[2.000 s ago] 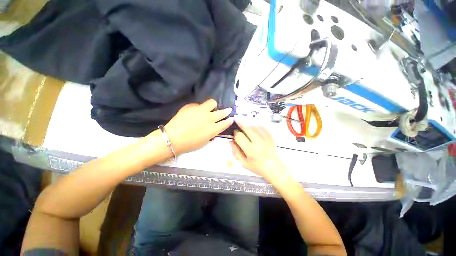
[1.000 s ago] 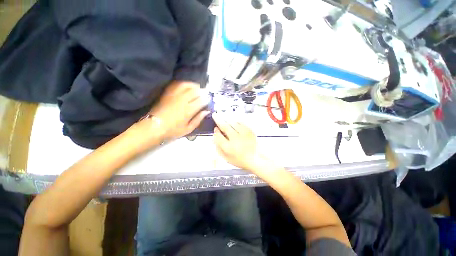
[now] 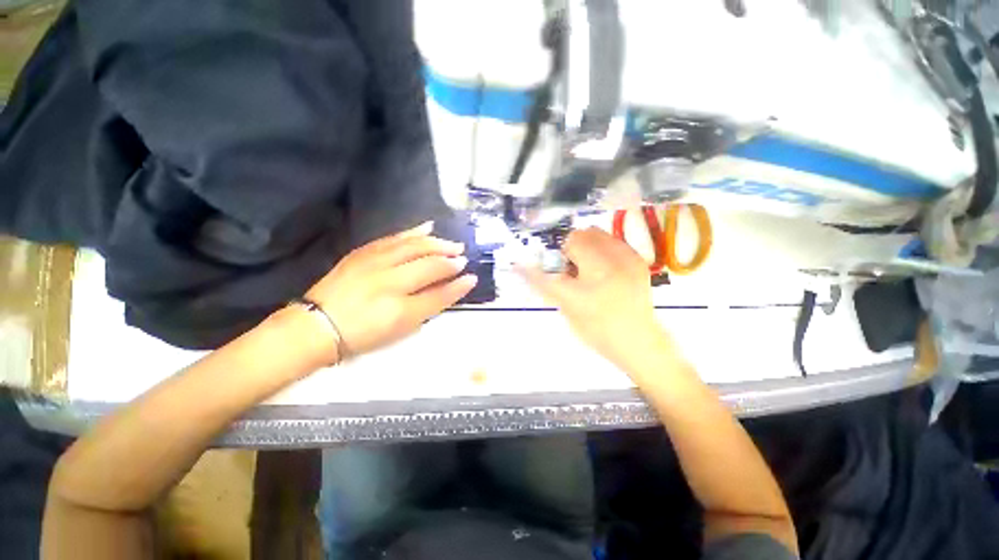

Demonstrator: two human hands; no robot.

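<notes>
A large dark garment piece (image 3: 241, 142) fills the left side of the table, and its edge runs under the lit needle area of the white sewing machine (image 3: 701, 77). My left hand (image 3: 389, 287) lies flat on the garment's edge just left of the needle area, fingers spread and pointing right. My right hand (image 3: 600, 282) is at the right of the presser foot (image 3: 506, 224), fingers bent close to the small metal parts. Whether the right fingers pinch anything cannot be told. The needle tip is lost in glare.
Scissors with red and orange-yellow handles (image 3: 687, 237) lie right of my right hand, partly behind it. A narrow black strip (image 3: 806, 334), a black pad (image 3: 885, 314) and a clear plastic bag (image 3: 964, 317) are at the right. Measuring tape (image 3: 460, 421) runs along the front edge.
My left hand has flattened out on the cloth beside the needle area. My right hand has moved from the cloth edge to the right side of the presser foot. The view has shifted.
</notes>
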